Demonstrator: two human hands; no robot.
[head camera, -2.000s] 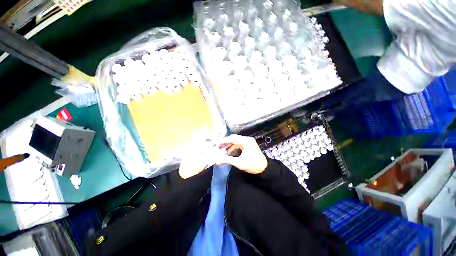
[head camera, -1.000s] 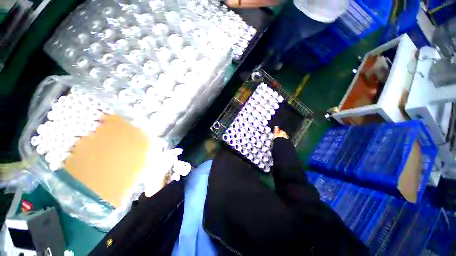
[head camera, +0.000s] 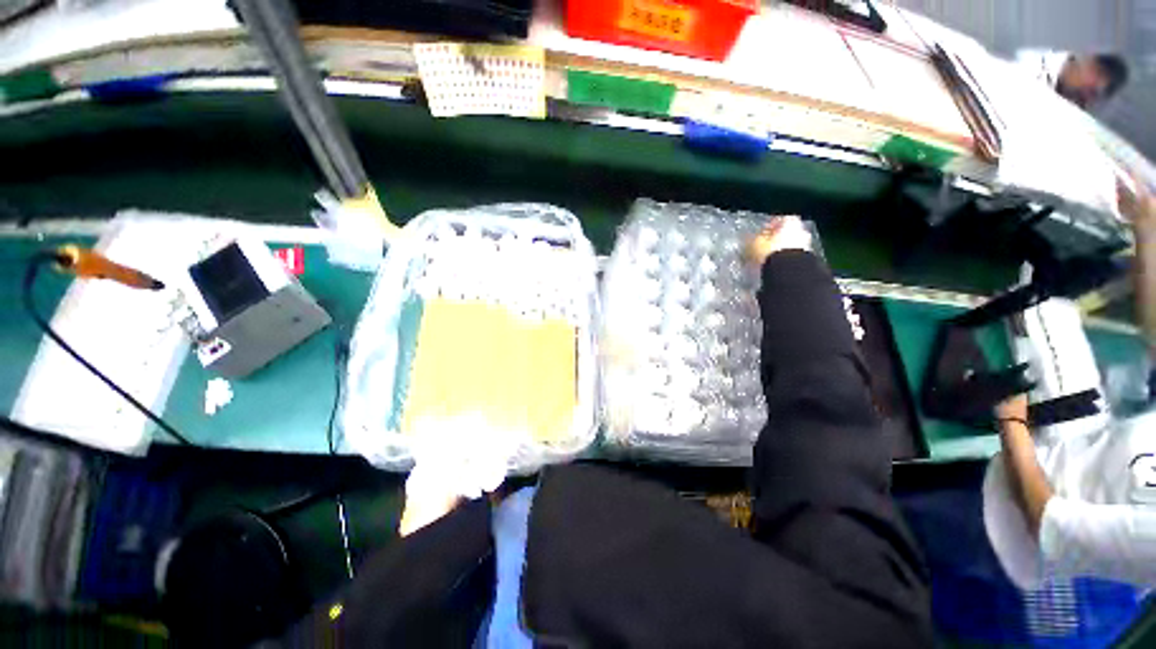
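Observation:
My left hand (head camera: 437, 492) is at the near edge of the lined parts bin (head camera: 358, 393), closed around a bunch of small white caps (head camera: 472, 464). White caps (head camera: 488, 269) also fill the far part of the bin, beyond a flat tan cardboard sheet (head camera: 492, 368). My right hand (head camera: 777, 238) reaches to the far right corner of the clear blister tray (head camera: 691, 332). Its fingers are bent at a whitish part there; glare hides whether they grip it. The tray's pockets hold whitish round parts.
A grey meter (head camera: 260, 311) and an orange-handled tool (head camera: 112, 268) are at left. A shelf (head camera: 609, 84) crosses above the bench. A black tray (head camera: 890, 380) lies right of the blister tray. Another worker's arm (head camera: 1024, 463) is at right; another person is at upper right.
The view has swung up and left, so the wire basket is out of sight. My right hand has moved from the basket to the blister tray's far corner. My left hand still holds white caps.

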